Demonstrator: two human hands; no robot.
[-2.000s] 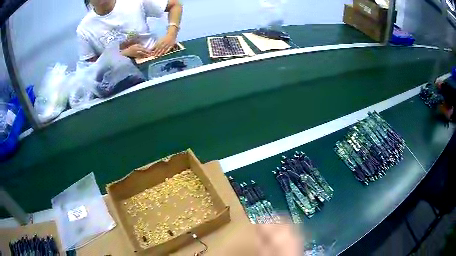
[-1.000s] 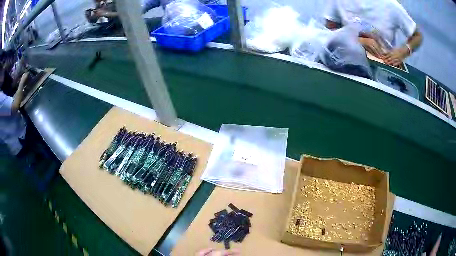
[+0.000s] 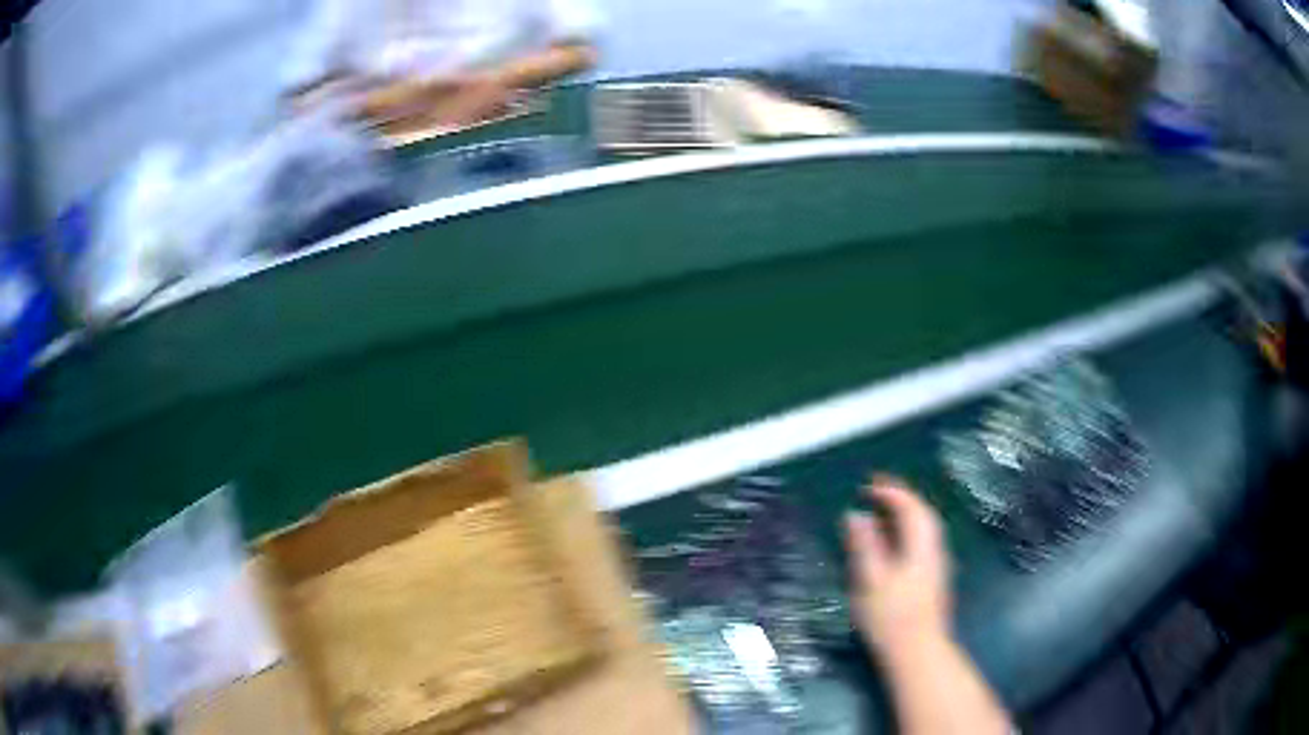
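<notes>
The picture is badly blurred. My right hand reaches in from the bottom right over the green bench, with finger and thumb apart and nothing visible between them. It is just right of a blurred batch of green-black circuit boards. Another batch of boards lies farther right. The open cardboard box is left of the near batch, with small gold parts smeared by blur inside. My left hand is out of the picture.
A tan cardboard sheet lies under the box. A labelled plastic bag and a dark batch are at lower left. The green conveyor crosses behind. A person's forearms are across the line.
The view has swung right again, so the pile of black pieces and the left-hand board sheet are mostly out of the picture. My right hand now shows over the bench beside the boards.
</notes>
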